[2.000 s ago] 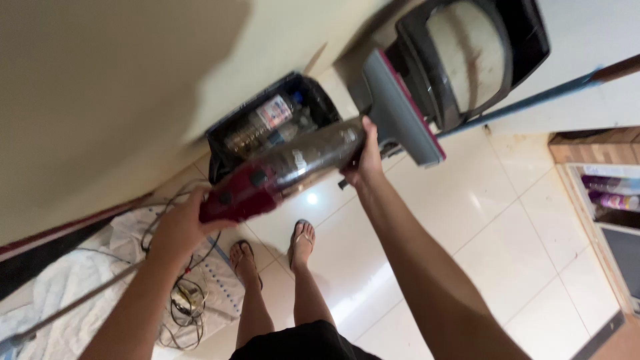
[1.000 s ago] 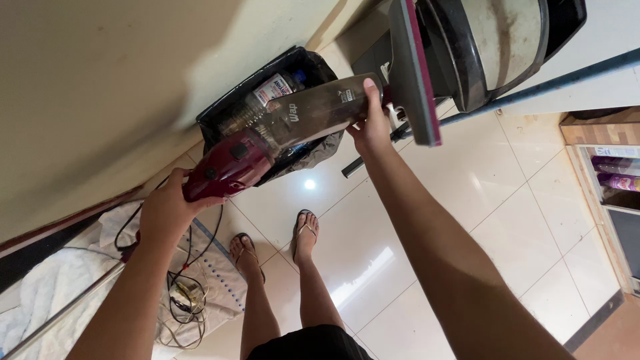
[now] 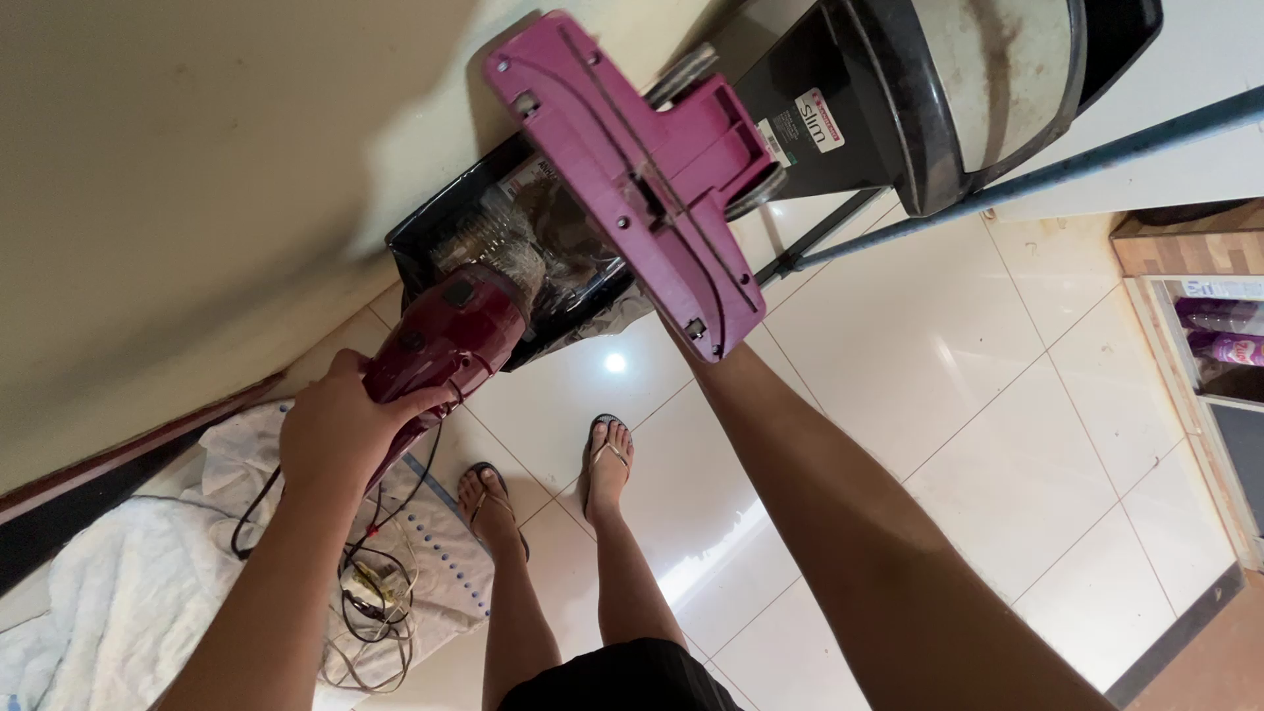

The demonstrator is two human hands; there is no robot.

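Note:
My left hand [image 3: 346, 420] grips the dark red motor body of a handheld vacuum cleaner [image 3: 449, 331], with a black cord hanging from it. The vacuum's clear dust container is partly in view above a black bin. The floor nozzle [image 3: 637, 193] has its pink underside, with small wheels, turned toward me, and it hides my right hand. Only my right forearm [image 3: 829, 464] shows, running up to the lower end of the nozzle. What my right hand holds cannot be seen.
Below the nozzle is an open black bin [image 3: 395, 247] with plastic items inside. A black lidded bin [image 3: 869, 109] and a blue pole [image 3: 1086, 163] are at the upper right. A tangled cord [image 3: 370, 592] lies on cloths [image 3: 128, 583] at the lower left, beside my sandalled feet.
The nozzle has turned from edge-on to showing its pink underside, and has moved left over the open bin. My right hand, seen earlier at the vacuum's front end, is now behind the nozzle.

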